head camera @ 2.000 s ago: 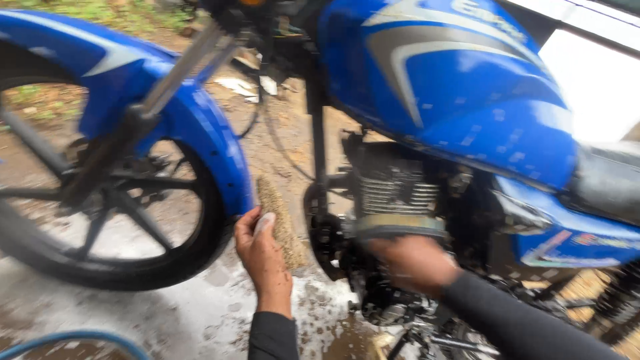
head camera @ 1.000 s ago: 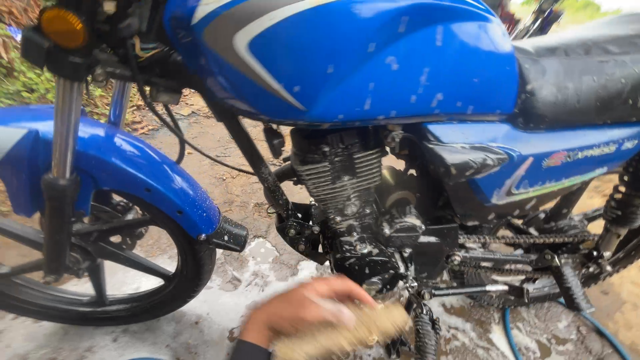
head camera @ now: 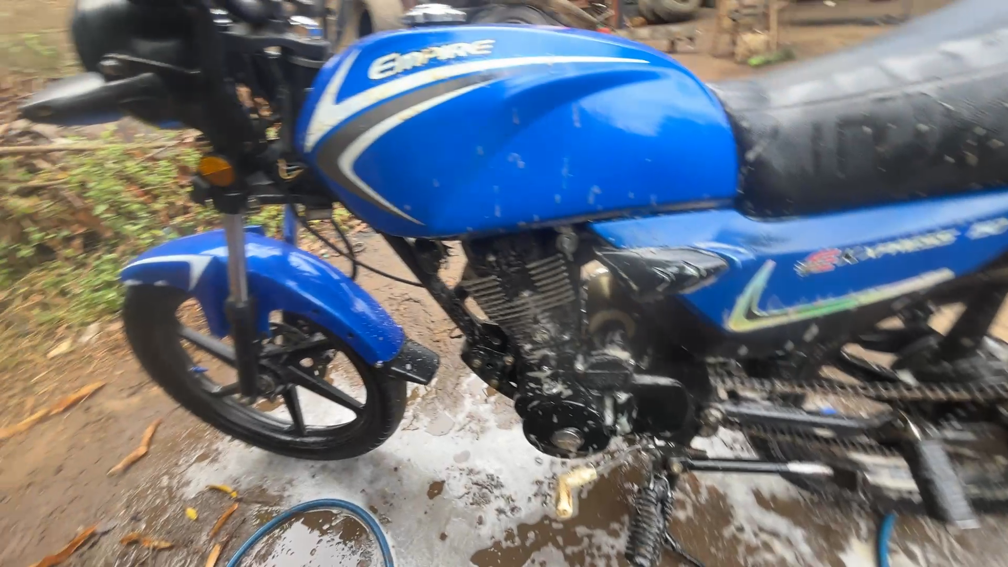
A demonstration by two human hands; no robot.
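Neither my left hand nor my right hand shows in the head view. A blue motorcycle stands side-on, its front wheel [head camera: 260, 370] to the left. Drops and bits of foam dot the fuel tank [head camera: 520, 134], the black seat [head camera: 858, 118] and the blue side panel [head camera: 835, 252]. White suds cling to the dark finned engine [head camera: 567, 346]. Below it are a gold-coloured pedal end [head camera: 573, 488] and a black rubber footrest [head camera: 650, 512]. The drive chain [head camera: 858, 387] runs towards the right edge. The picture is somewhat blurred.
A blue hose [head camera: 315, 508] curves over wet, foamy ground [head camera: 465, 472] at the bottom, and another piece [head camera: 886, 539] shows at lower right. Dry leaves [head camera: 138, 449] lie at left, near green plants [head camera: 87, 197]. Tyres and wood are behind the motorcycle.
Both hands were at the engine and front fender two seconds ago, one with a tan sponge-like pad; one second ago one hand held the pad low by the engine. Hands and pad have left the view.
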